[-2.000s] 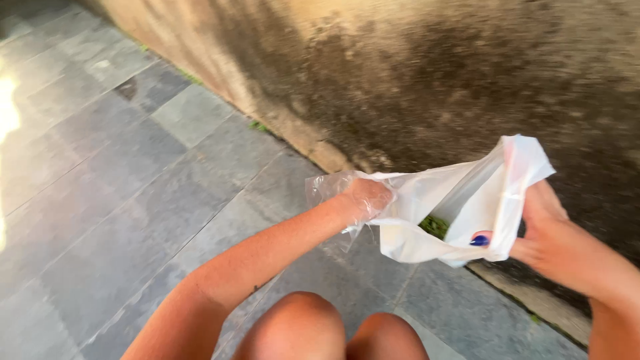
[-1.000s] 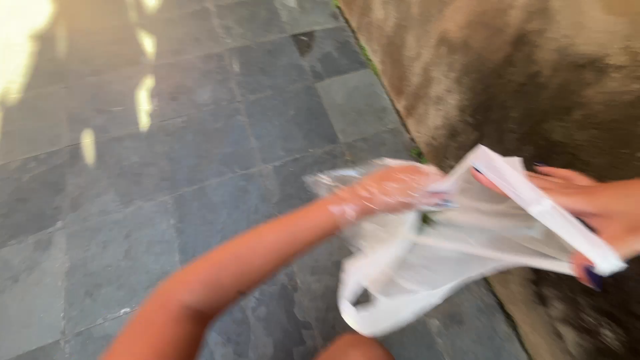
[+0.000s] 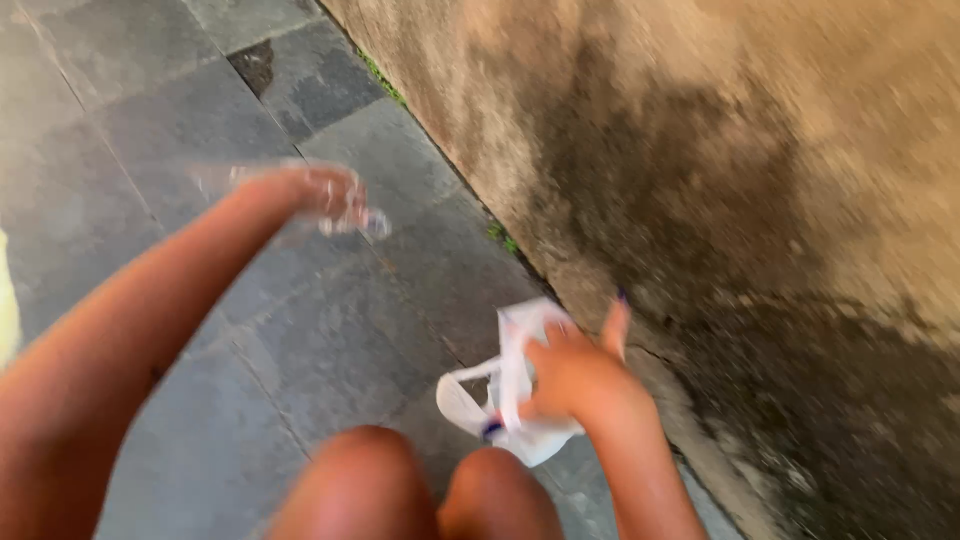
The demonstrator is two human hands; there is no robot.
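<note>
My left hand [image 3: 326,196], blurred and covered by a clear plastic glove or bag [image 3: 349,214], hovers over the slate paving away from the white bag; whether its fingers hold anything cannot be told. On the right, my right hand [image 3: 574,367] grips a white plastic carrier bag [image 3: 536,442] near its upper edge, with one finger sticking out. A handle loop of the bag hangs to the left of that hand. The bag's inside is hidden.
Grey slate tiles [image 3: 300,337] cover the ground. A stained, rough wall [image 3: 712,150] runs diagonally along the right, with small green weeds [image 3: 502,236] at its foot. My bent knees [image 3: 367,480] are at the bottom.
My left hand has come away from the white bag, out to the left. The bag, stretched between both hands a second ago, now hangs bunched from my right hand, lower down.
</note>
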